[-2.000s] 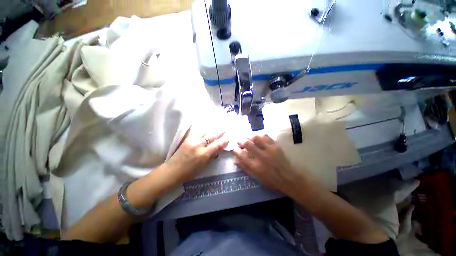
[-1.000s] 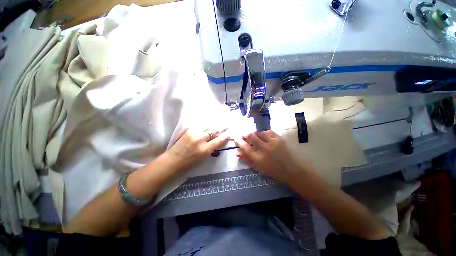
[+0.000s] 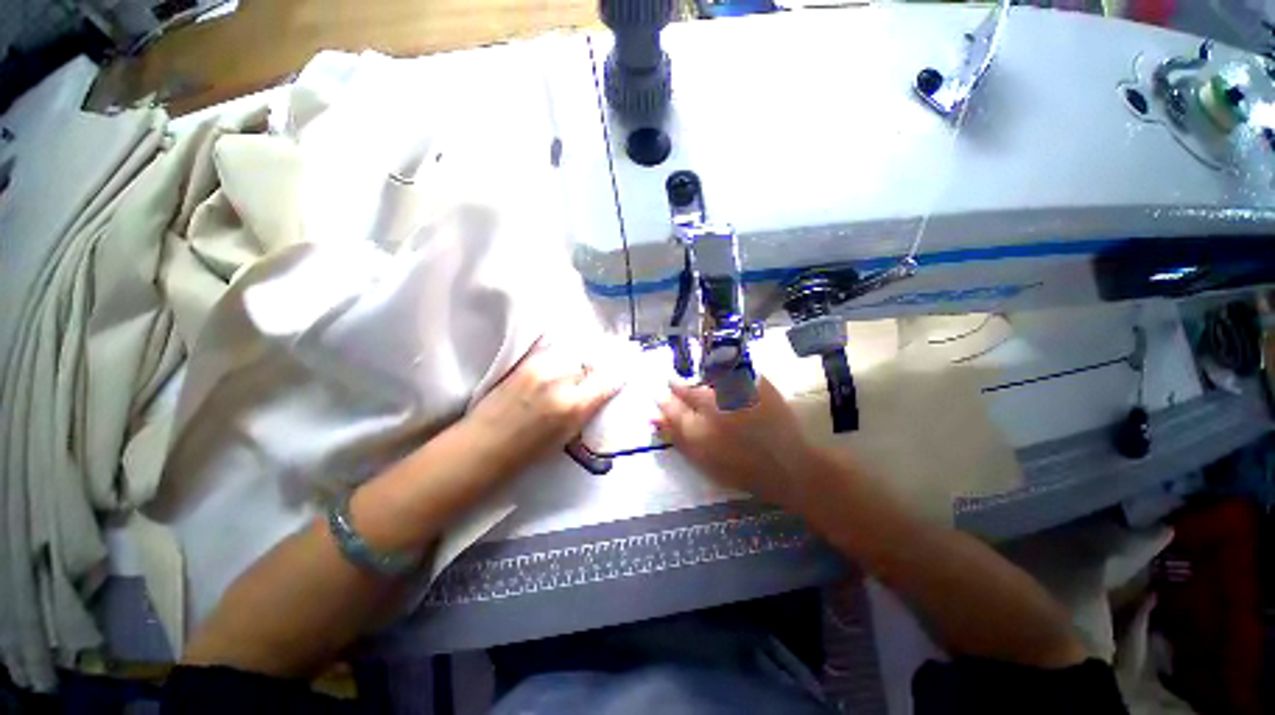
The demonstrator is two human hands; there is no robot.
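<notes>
A large cream garment panel (image 3: 343, 328) lies bunched left of the needle, its edge running under my left hand (image 3: 552, 398). My left fingers are bent against that cloth edge. My right hand (image 3: 727, 433) is just right of it, low on the bed, with fingers curled beside the presser foot area (image 3: 727, 374) and partly behind its metal parts. Bright glare washes out both sets of fingertips and the cloth at the needle. A beige facing piece (image 3: 909, 419) lies flat to the right, bearing a black label (image 3: 840, 391).
The white sewing machine head (image 3: 839, 126) spans the top right. Long stacked beige panels (image 3: 63, 349) hang at the left. The ruler-marked table edge (image 3: 601, 573) runs in front of me. A dark curved piece (image 3: 589, 455) lies below my left hand. A red crate (image 3: 1214, 587) stands at lower right.
The machine head and table edge sit lower in the picture, as the view has shifted. More of the dark curved piece shows below my left hand. Both hands stay near the needle.
</notes>
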